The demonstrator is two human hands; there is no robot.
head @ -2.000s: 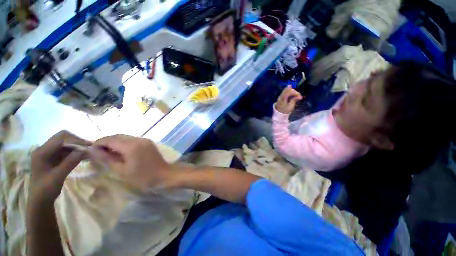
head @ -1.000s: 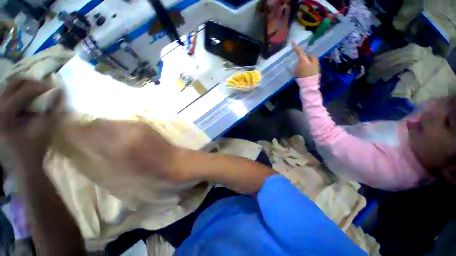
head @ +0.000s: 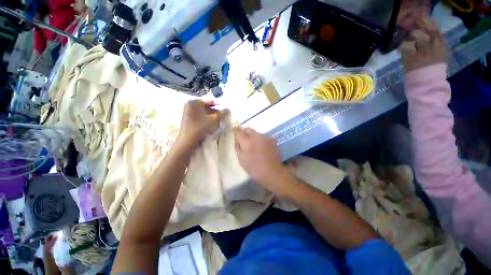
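Note:
A cream cloth panel [head: 207, 182] lies over the front of the table and hangs toward the lap, with puckered gathering [head: 151, 133] across it. My left hand [head: 200, 122] pinches its upper edge just below the machine's needle area. My right hand [head: 258, 156] holds the same cloth a little to the right, near the table's front edge. The white sewing machine head [head: 188, 37] with a blue stripe stands just beyond my hands. The needle itself is hard to see in the bright glare.
Yellow discs [head: 344, 88] sit in a clear tray by the ruler edge [head: 323, 121]. A dark phone-like rectangle [head: 334, 33] and a tan block [head: 271, 93] lie behind. A pink-sleeved arm [head: 433, 129] reaches in from the right. More cream cloth [head: 401, 215] is heaped below; a grey motor [head: 51, 204] is left.
The view has shifted closer to the machine. My left hand has moved from the far left to the needle area with the cloth edge. The child's hand has reached the dark upright rectangle.

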